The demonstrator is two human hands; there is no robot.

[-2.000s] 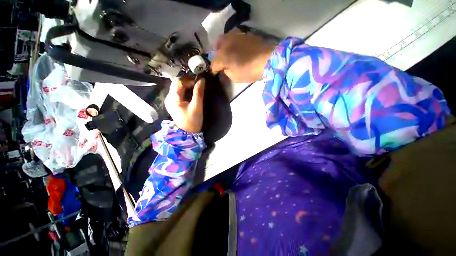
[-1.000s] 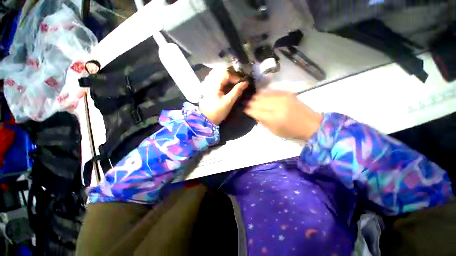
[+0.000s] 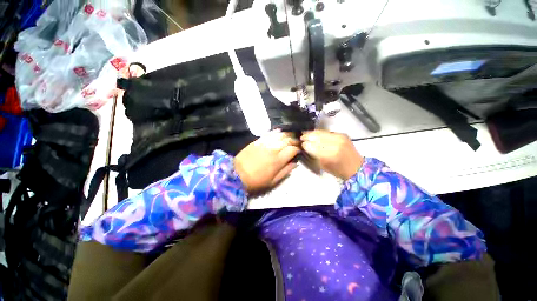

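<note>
A black and camouflage padded panel (image 3: 194,109) lies on the table left of the needle, with its right end under the presser foot (image 3: 307,106) of the white sewing machine (image 3: 274,53). My left hand (image 3: 268,160) grips the panel's near edge just in front of the needle. My right hand (image 3: 331,154) pinches the dark end of the same piece, close beside the left fingers. The fingertips nearly meet, and the exact edge between them is dark and hard to make out. A white paddle (image 3: 252,104) hangs over the panel.
A clear plastic bag (image 3: 70,64) with red marks lies at the left. Camouflage and black pieces (image 3: 53,170) are piled at the lower left. Black webbing (image 3: 450,117) and a dark flat rectangle (image 3: 513,128) lie at the right. A ruler is printed near the table's front edge (image 3: 494,167).
The head view has turned and now shows more of the machine. My right hand has come down from the machine's needle area to the fabric beside my left hand, which still holds the piece.
</note>
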